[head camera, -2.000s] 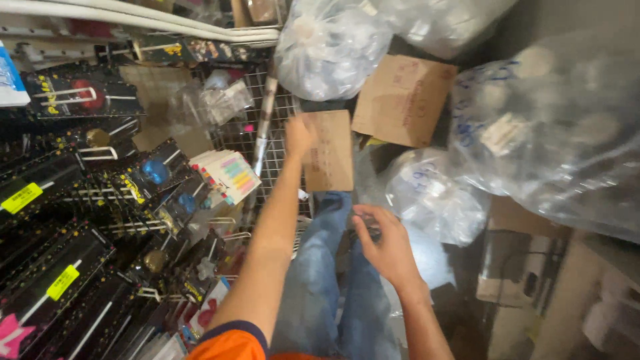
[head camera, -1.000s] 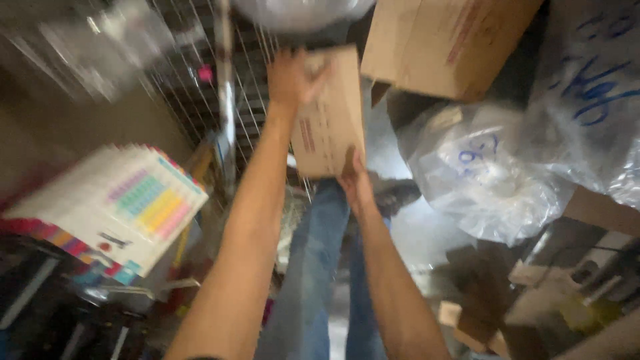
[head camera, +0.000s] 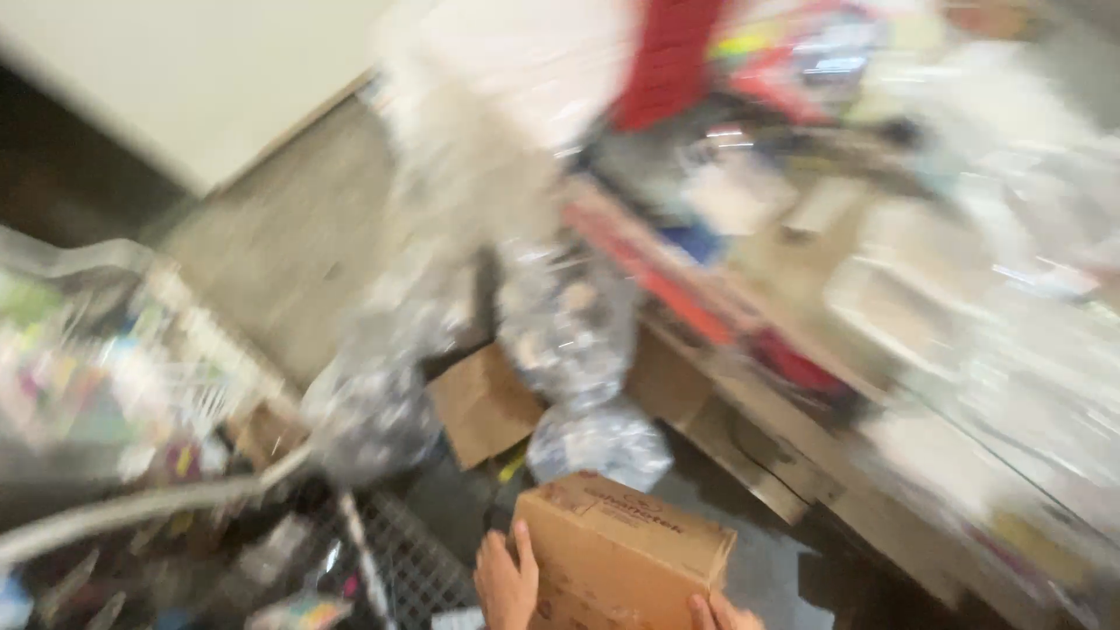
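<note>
A closed brown cardboard box (head camera: 621, 560) with dark printing on its sides is at the bottom centre, held between both hands. My left hand (head camera: 509, 577) presses against its left side, thumb up along the edge. My right hand (head camera: 724, 612) grips its lower right corner, mostly cut off by the frame's bottom edge. Just beyond the box lies a clear plastic bag (head camera: 599, 442), and a second cardboard box (head camera: 486, 402) stands further left.
Filled clear bags (head camera: 376, 420) stand around the floor. A cluttered table (head camera: 787, 420) with a white tray (head camera: 910, 315) runs along the right. A wire grid (head camera: 411, 551) and a pale curved tube (head camera: 157, 516) are at lower left. Much is blurred.
The view has swung up and away strongly. One second ago both hands were on a box low over the legs; now they hold a box at the bottom of the view, with its printed side showing.
</note>
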